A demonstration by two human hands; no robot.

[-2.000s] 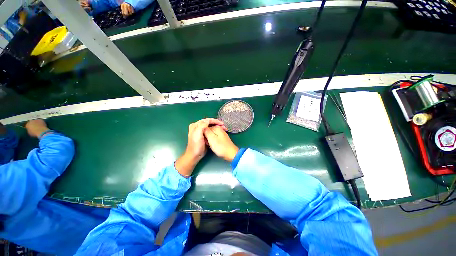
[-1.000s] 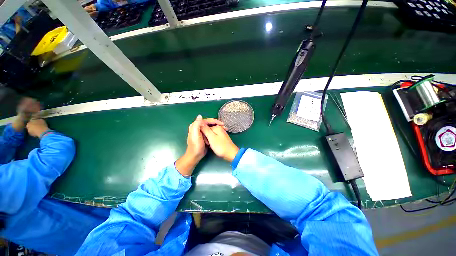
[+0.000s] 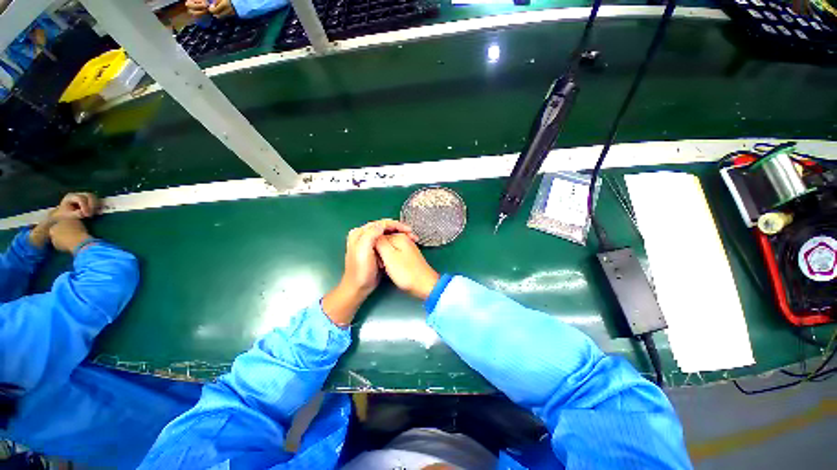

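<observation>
My left hand [image 3: 360, 262] and my right hand [image 3: 405, 261] rest together above the green bench, fingers overlapping. Nothing shows between them; the space between the palms is hidden. Their fingertips are at the lower left rim of a round screw dish [image 3: 433, 216], which holds a mass of tiny silvery-grey pieces. A black electric screwdriver [image 3: 541, 138] lies to the right of the dish, its thin bit pointing down toward the bench.
Right of the screwdriver are a clear bag [image 3: 563, 207], a power supply box [image 3: 631, 290], a white paper sheet [image 3: 690, 271] and a red and black unit [image 3: 812, 266]. A small black piece [image 3: 590, 58] is on the belt. A white post [image 3: 197, 101] stands left; a neighbour's hands [image 3: 72, 223] are far left.
My hands stay in place; the left fingers, slightly raised a second ago, are lower. The small black piece on the belt has moved right. The neighbour's hands and the hands across the line have shifted.
</observation>
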